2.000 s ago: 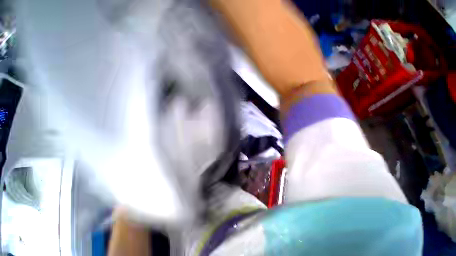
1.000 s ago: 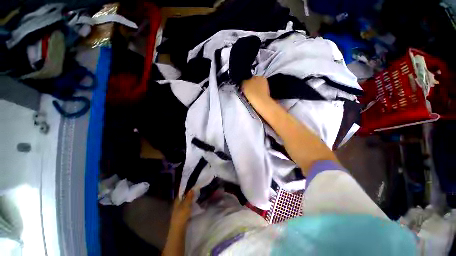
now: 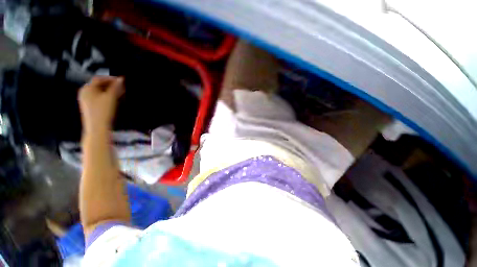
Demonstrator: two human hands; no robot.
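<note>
My left hand [image 3: 100, 93] is at the upper left with its fingers curled, over black fabric [image 3: 149, 91] in a red-rimmed basket [image 3: 205, 107]. The hand is blurred, and whether its fingers hold the dark fabric cannot be told. White fabric with dark bands [image 3: 141, 156] lies at the basket's lower end. A black-and-white garment heap [image 3: 402, 208] is at the lower right, beside my body. My right hand is not in view.
The white machine table [image 3: 334, 57] with its blue edge crosses the top and right. A pale cloth [image 3: 277, 122] lies on my lap. Blue material [image 3: 149, 206] is at the lower left. More black and white fabric [image 3: 63, 57] is at the upper left.
The view has swung left, to the basket beside me. My left hand has moved from the black-and-white heap to over the basket. My right hand has left the view.
</note>
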